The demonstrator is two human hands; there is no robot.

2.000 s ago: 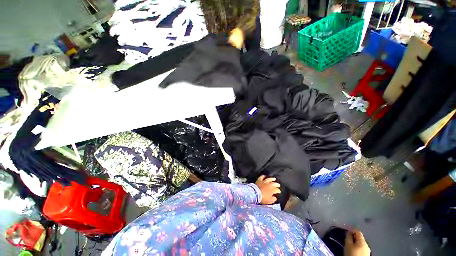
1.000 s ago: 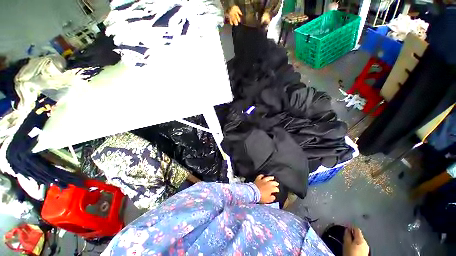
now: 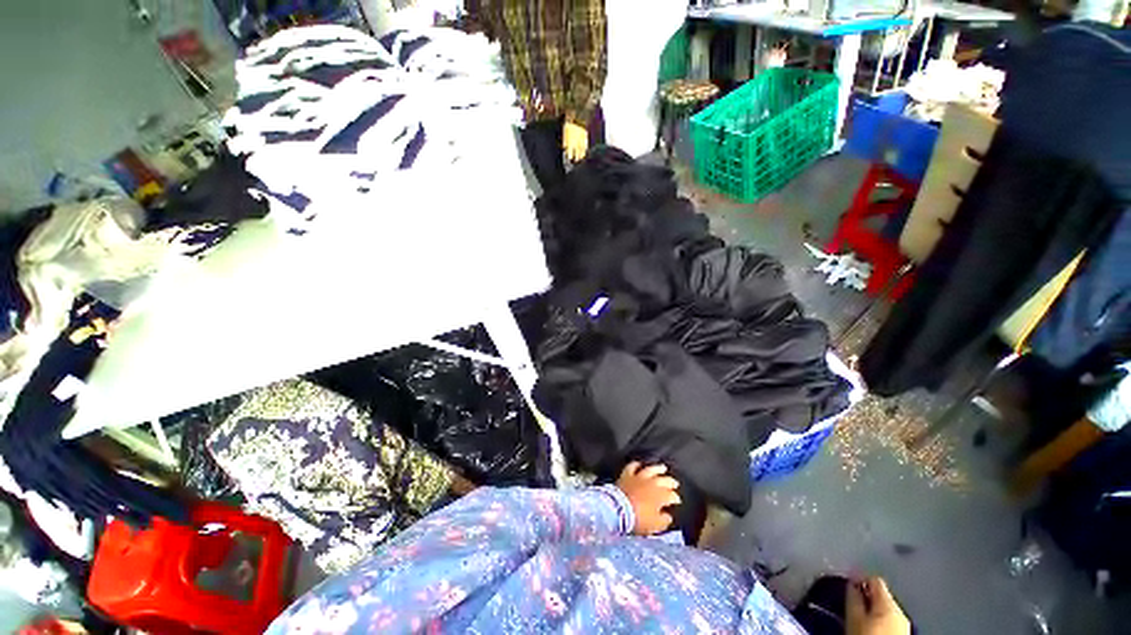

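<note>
A big crumpled heap of black garments (image 3: 670,323), with a small white label showing, lies beside the pale table (image 3: 248,316). It partly fills a blue crate with a white rim (image 3: 794,457). My left hand (image 3: 649,499) rests palm down at the heap's near edge, by my lap, its fingers slightly apart. My right hand (image 3: 876,610) is low at the bottom edge, partly cut off, beside a smooth dark round item (image 3: 824,603). Whether it holds anything small is too unclear to tell.
Navy panels with fluffy white edges (image 3: 372,112) are stacked on the table. A person in a checked shirt (image 3: 552,56) stands behind the heap. A red stool (image 3: 186,571) is at lower left, a green crate (image 3: 763,137) farther back. Scraps litter the floor.
The black cloth lying across the table two seconds ago is off it. The other person's hand has lowered beside the heap. The view has shifted slightly; my hands have kept their places.
</note>
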